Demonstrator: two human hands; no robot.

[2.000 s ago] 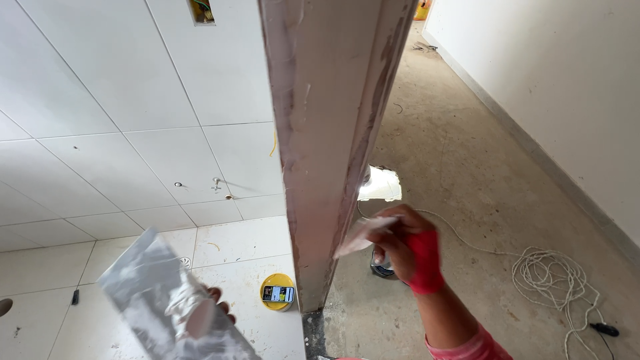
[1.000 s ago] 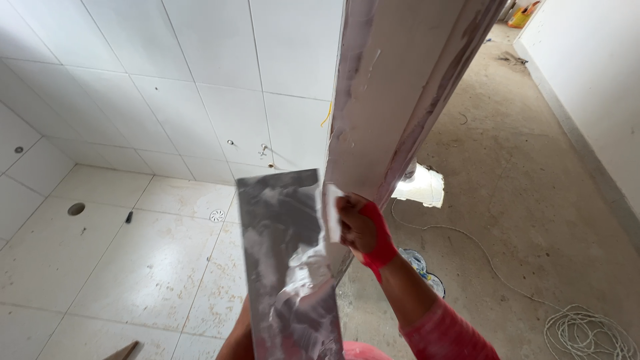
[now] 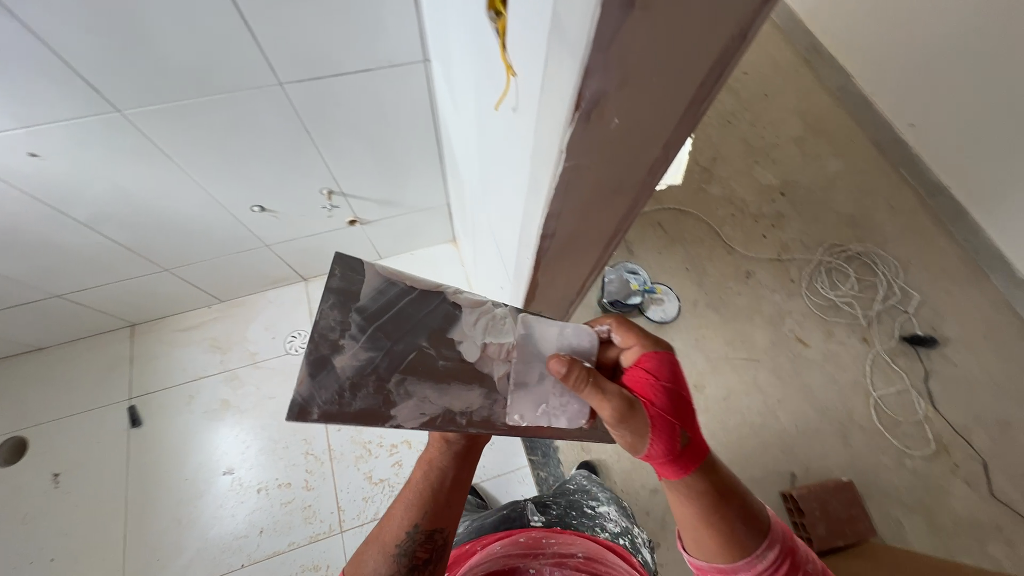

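Note:
A steel plastering trowel (image 3: 408, 352), smeared with whitish filler (image 3: 484, 332), lies roughly level in front of my body. Beneath its lower edge shows a little of my left hand (image 3: 460, 439); its fingers and the trowel's handle are hidden. My right hand (image 3: 612, 384), with red wrap round palm and wrist, pinches a pale, round-cornered flat scraper (image 3: 552, 372), thumb on top. The scraper rests on the right part of the trowel's face, beside the filler. Just beyond stands the wall end with its brownish jamb face (image 3: 632, 120).
Left are white wall tiles (image 3: 200, 136), a floor drain (image 3: 296, 342) and a small black object (image 3: 134, 416). Yellow wires (image 3: 504, 64) hang from the wall. On the right floor lie an open bucket (image 3: 624, 286), its apparent lid (image 3: 660, 304), a coiled cord (image 3: 860, 280) and a hollow brick (image 3: 836, 512).
The trowel has turned from upright in view to nearly crosswise. My right hand has brought the scraper from the jamb's edge onto the trowel's face. The view has shifted.

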